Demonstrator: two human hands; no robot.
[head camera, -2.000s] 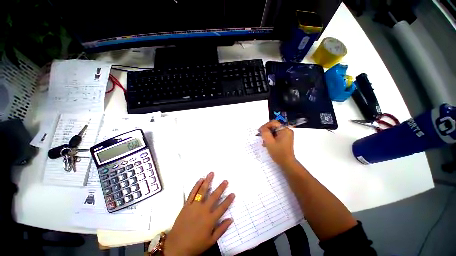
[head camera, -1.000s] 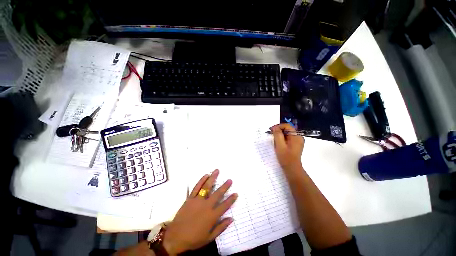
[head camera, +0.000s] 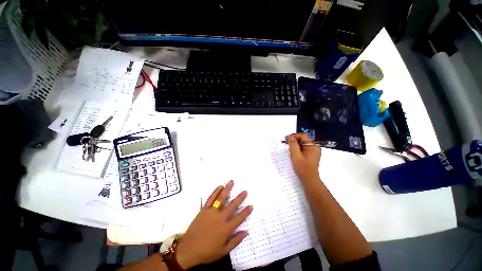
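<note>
My right hand (head camera: 305, 157) holds a thin dark and silver pen (head camera: 320, 143) near the top of a ruled form (head camera: 275, 222), its tip at the sheet's upper part, which is washed out by glare. My left hand (head camera: 218, 227) lies flat with fingers spread on the lower left part of the form and holds nothing; it wears a ring, with a watch on the wrist. A silver-white calculator (head camera: 148, 168) lies left of the form with figures on its grey display.
A keyboard (head camera: 227, 92) lies below the monitor (head camera: 216, 21). A mouse (head camera: 323, 113) is on the black mat (head camera: 331, 135). Keys (head camera: 90, 142) lie on papers at left. Yellow tape roll (head camera: 364, 74), blue object (head camera: 372, 107), scissors (head camera: 415, 152) and blue bottle (head camera: 423, 172) are at right.
The view has shifted, so the desk items appear further right than two seconds ago. The pen now lies nearly level, its back end lower than before. My left hand has hardly moved on the form.
</note>
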